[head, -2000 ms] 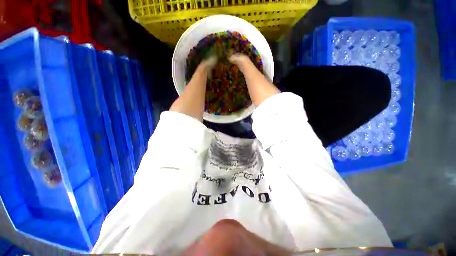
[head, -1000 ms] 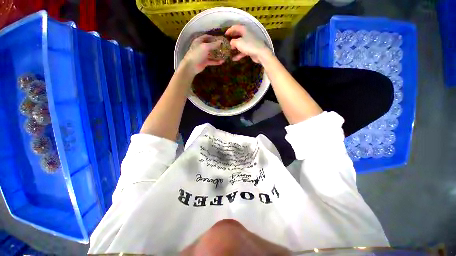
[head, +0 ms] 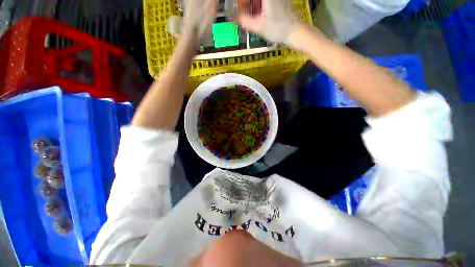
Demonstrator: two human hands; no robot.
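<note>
The digital scale, with its bright green display (head: 225, 34), stands on the yellow crate (head: 161, 41) at the top. My left hand (head: 199, 15) is blurred at the left of the display. My right hand (head: 273, 22) is blurred at the right of it, over the scale. Both are partly cut off by the top edge. A small dark reddish thing (head: 252, 6) shows at my right fingers; whether it is gripped or is a filled ball is unclear. The white bucket (head: 192, 121) with multicoloured beads (head: 233, 122) stands below the crate, between the knees.
A blue bin (head: 28, 112) at left holds several speckled filled balls (head: 51, 180), beside more blue bin edges. A red openwork stool (head: 31, 52) is at upper left. A white container (head: 354, 18) is at upper right. The right blue bin (head: 411, 65) is partly hidden by my arm and leg.
Both hands have left the bucket and moved forward to the scale. A speckled ball was between them one second ago. The view has shifted forward, showing the scale and the white container.
</note>
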